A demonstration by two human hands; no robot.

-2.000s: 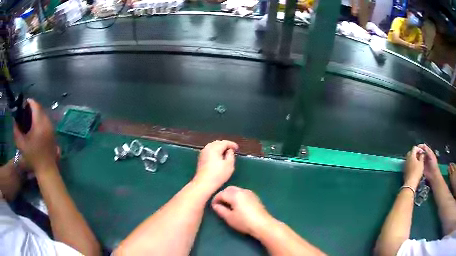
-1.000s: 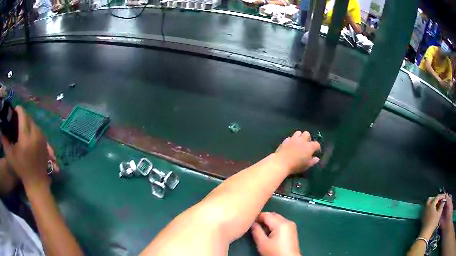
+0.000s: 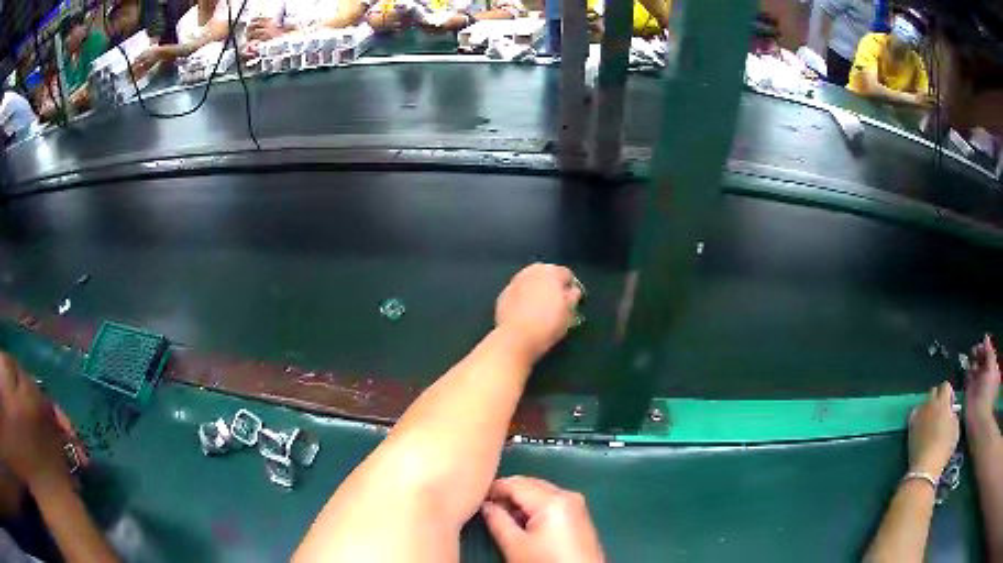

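Note:
My left hand (image 3: 539,308) reaches over the dark belt beside the green post. Its fingertips are closed on a small greenish unit (image 3: 579,290), mostly hidden behind the fingers. My right hand (image 3: 544,522) is low over the green bench, partly cut off by the bottom edge. Its fingers are curled, and I cannot tell whether anything is between them. A loose pile of clear, silvery square housings (image 3: 275,445) lies on the bench to the left. A single clear greenish unit (image 3: 392,309) lies on the belt, left of my left hand.
A green metal post (image 3: 671,220) rises from the bench edge just right of my left hand. A green grid basket (image 3: 127,359) sits at left, with dark specks beside it. A neighbour's hands (image 3: 935,429) are at right, another neighbour's hand (image 3: 28,429) at left. People work beyond the belt.
My left hand has moved from above the bench edge out over the belt, to beside the post. My right hand stays low over the bench. The camera view has swung.

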